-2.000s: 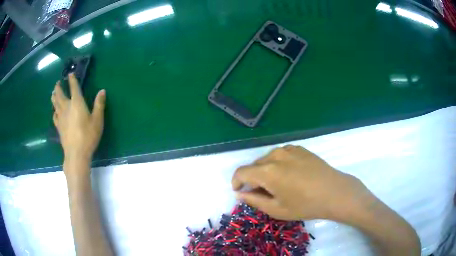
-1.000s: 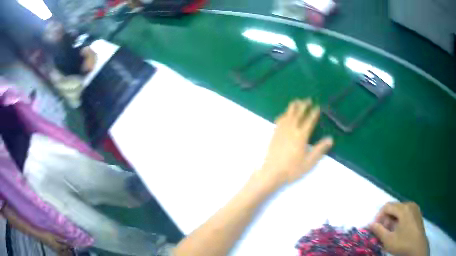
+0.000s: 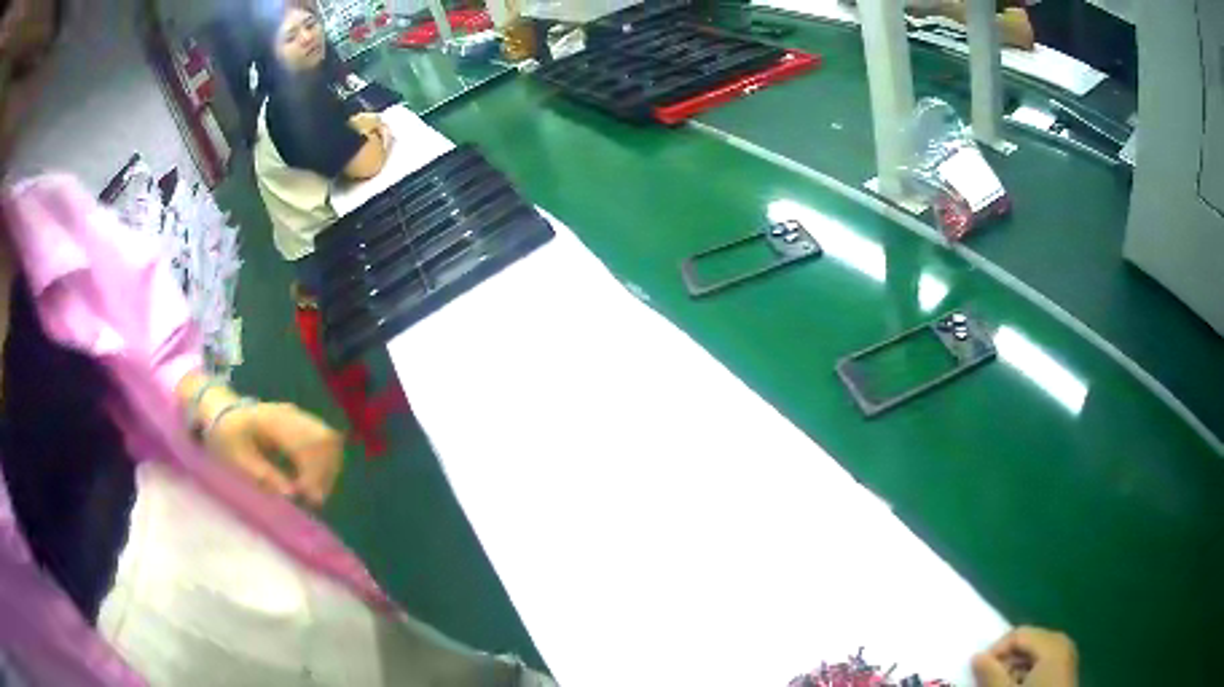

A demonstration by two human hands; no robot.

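Two dark phone frames lie on the green conveyor belt [image 3: 725, 389], the farther frame [image 3: 752, 258] up and left of the nearer frame [image 3: 917, 362]. Both have a large open window and a camera block at the right end. A pile of small red-and-black parts [image 3: 862, 674] is cut off by the bottom edge, on the white table covering [image 3: 644, 483]. My right hand [image 3: 1028, 660] is just right of the pile at the bottom edge, partly cut off, fingers curled; whether it holds a part cannot be told. My left hand is not in view.
A black compartment tray [image 3: 423, 255] lies across the covering's far end. More black trays and a red tray [image 3: 738, 86] stand beyond the belt, near a clear bag [image 3: 964, 188] and white posts. A pink-sleeved person [image 3: 121, 309] stands at left; another [image 3: 316, 134] sits behind.
The view has swung left and up. My left hand has left the picture. My right hand and the pile now show low at the bottom edge. Trays and the seated person have come into clear view.
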